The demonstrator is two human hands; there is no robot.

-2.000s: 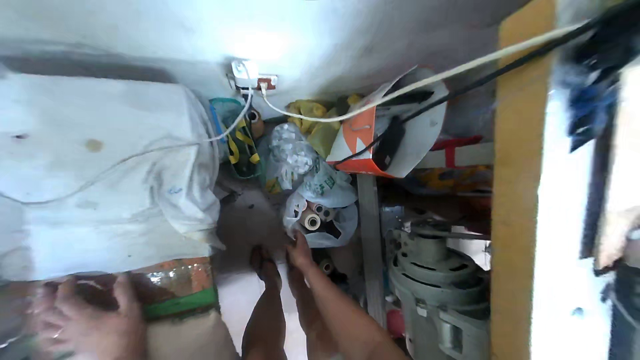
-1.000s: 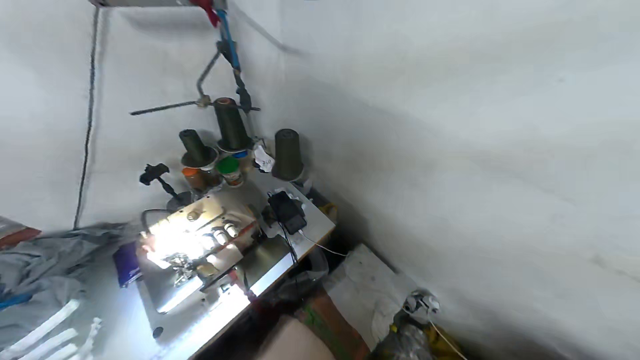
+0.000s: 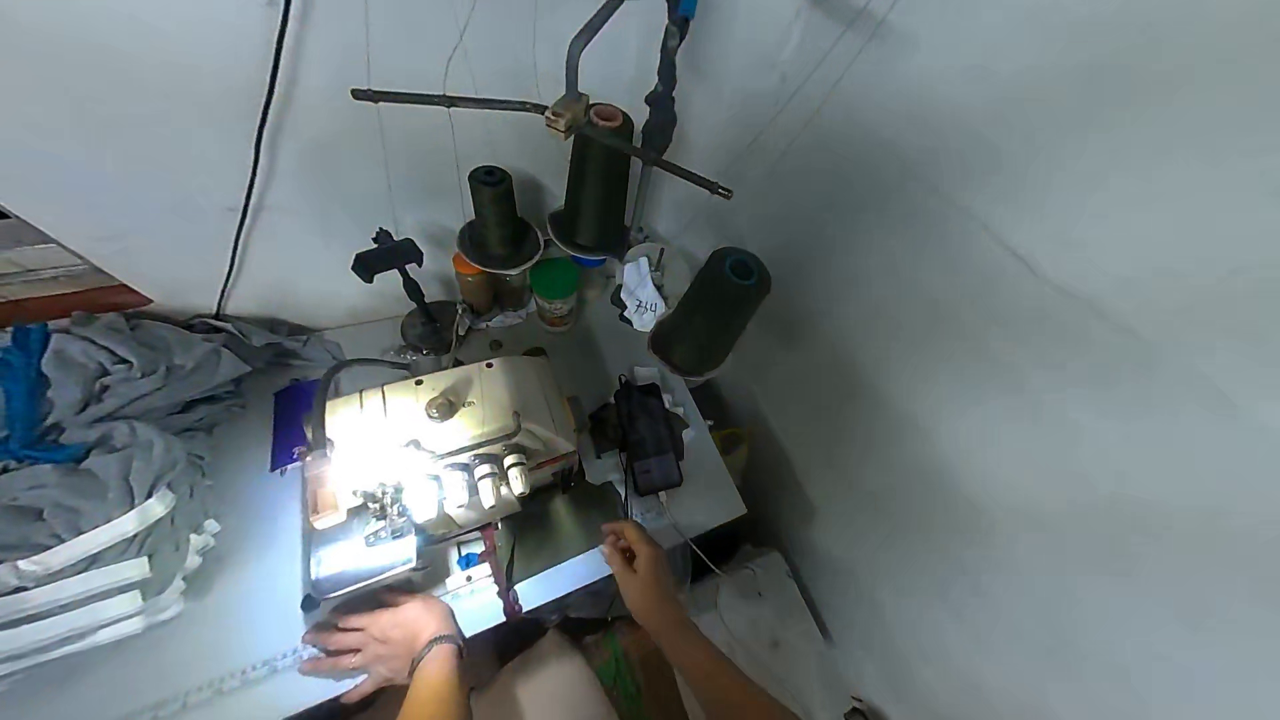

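Observation:
My left hand [image 3: 375, 640], with a bracelet at the wrist, rests with spread fingers on the table's front edge, below an overlock sewing machine [image 3: 530, 385] whose lamp shines brightly. Nothing shows in it. My right hand [image 3: 632, 560] is over the front edge, right of the machine and just below a black phone [image 3: 648, 437] with a cable plugged in. Its fingers are curled; whether they hold anything cannot be told. Dark thread cones [image 3: 712, 310] stand behind the machine and at the back right, under a metal thread stand bar [image 3: 450, 101].
Grey fabric [image 3: 130, 390] with white strips [image 3: 80, 600] and a blue cloth [image 3: 25, 400] lies at the left. Jars, one with a green lid [image 3: 554, 278], and a dark stand [image 3: 427, 325] are behind the machine. Walls close off the back and right.
The view has swung from the floor beside the table up to the sewing machine. Both hands are now at the table's front edge; two seconds ago my right hand was low, by a plastic bag of spools.

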